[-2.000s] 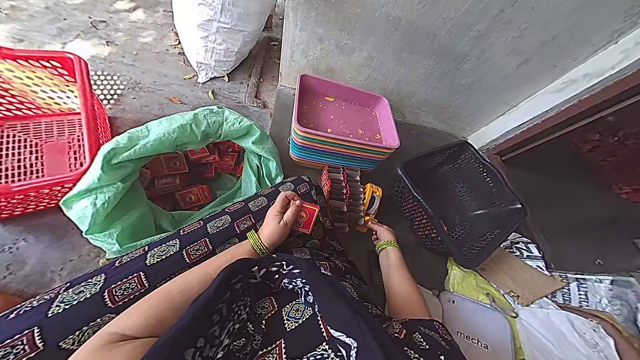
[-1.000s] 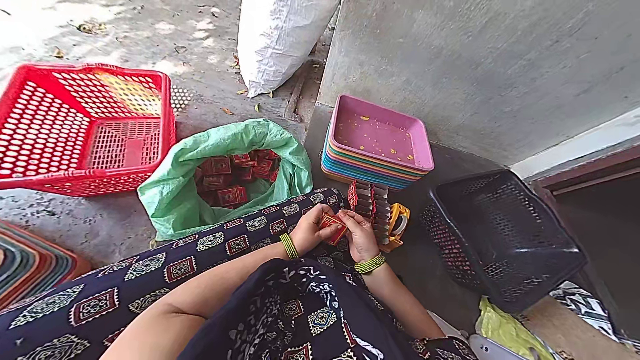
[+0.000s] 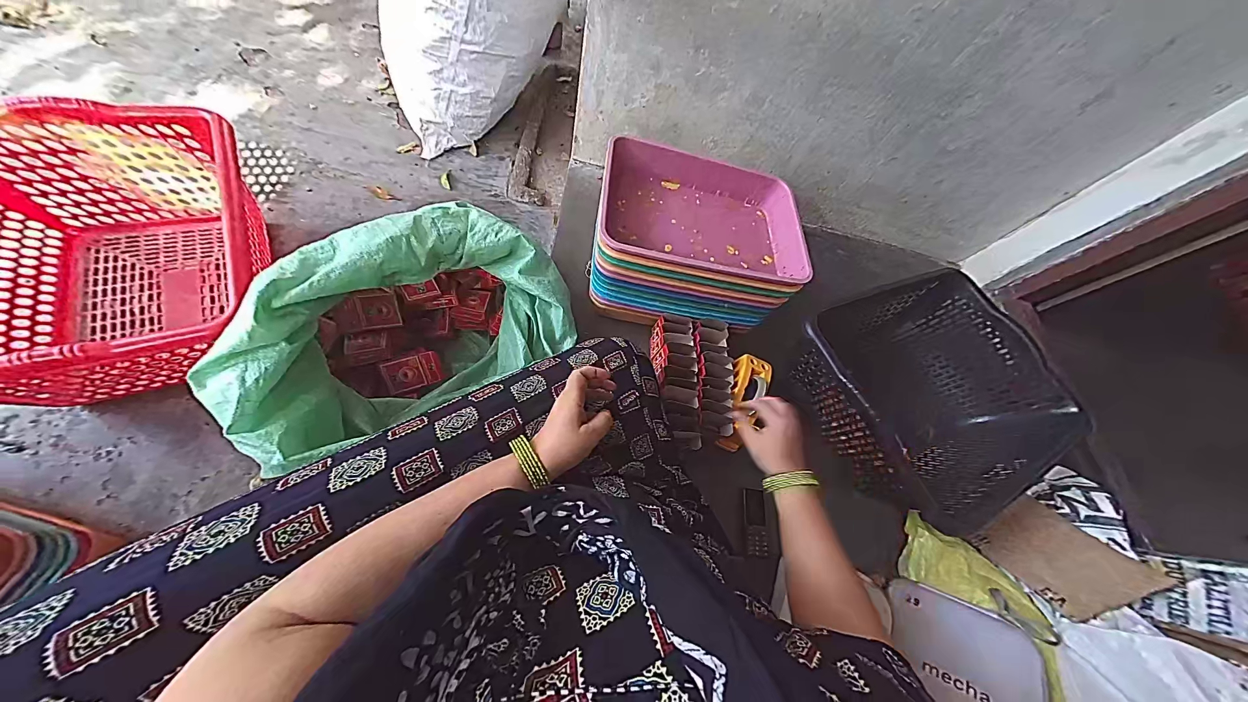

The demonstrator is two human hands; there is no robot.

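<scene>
My left hand (image 3: 577, 421) is raised over the patterned cloth on my lap, fingers curled, with nothing visible in it. Beside the rows of small open-ended red cardboard boxes (image 3: 694, 375), my right hand (image 3: 770, 434) reaches with its fingertips at their right edge; blur hides whether it grips one. A yellow tape dispenser (image 3: 751, 375) lies just behind that hand. Several closed red boxes (image 3: 409, 372) fill part of a green woven sack (image 3: 292, 322) left of my lap.
Stacked coloured trays, a pink one (image 3: 697, 214) on top, stand by the wall. A black basket (image 3: 955, 390) is at right, a red basket (image 3: 156, 283) at left. A white sack (image 3: 463, 68) stands behind. A keypad phone (image 3: 756, 522) lies near my right forearm.
One second ago both hands were together on a small red box; now they are apart, the right one at the box rows. That box no longer shows in my left hand.
</scene>
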